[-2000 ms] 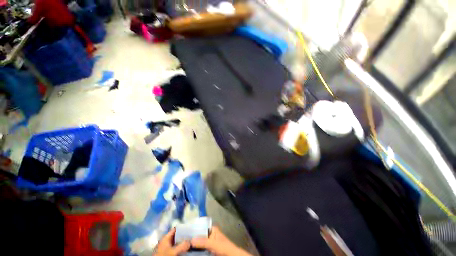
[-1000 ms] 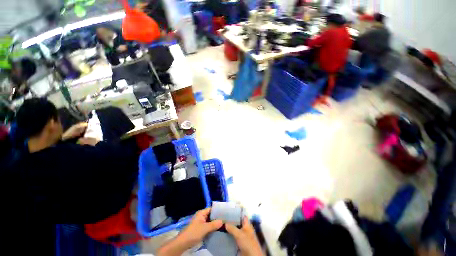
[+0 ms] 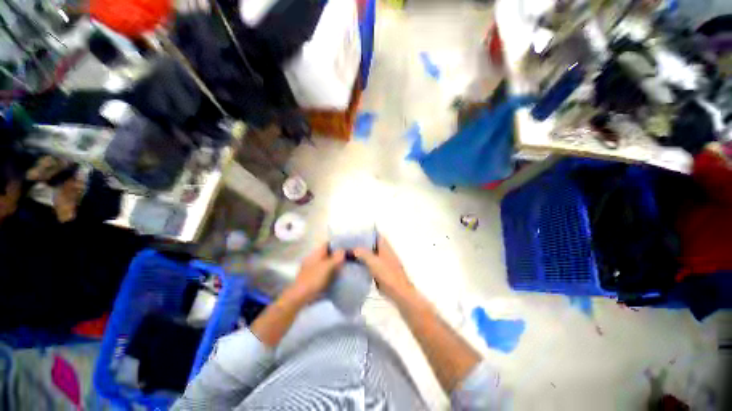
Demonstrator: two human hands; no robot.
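A stack of grey-white cut pieces [image 3: 353, 241] is held in front of my body, low in the middle of the view. My left hand [image 3: 321, 269] grips its left side and my right hand [image 3: 381, 265] grips its right side, thumbs close together on the near edge. A grey part [image 3: 350, 289] hangs below the thumbs. The picture is blurred, so the number of pieces cannot be told.
A blue basket [image 3: 132, 321] with dark and pale cloth stands at lower left, beside a person in black. A sewing table [image 3: 193, 217] is at left. Another table [image 3: 562, 144] and blue crate [image 3: 546, 233] stand at right. Blue scraps [image 3: 499, 329] lie on the floor [image 3: 425, 241].
The view has turned from the black pressing table, past the seated person, to an aisle between sewing tables. Both hands still hold the grey-white pieces. The blue basket is now at lower left.
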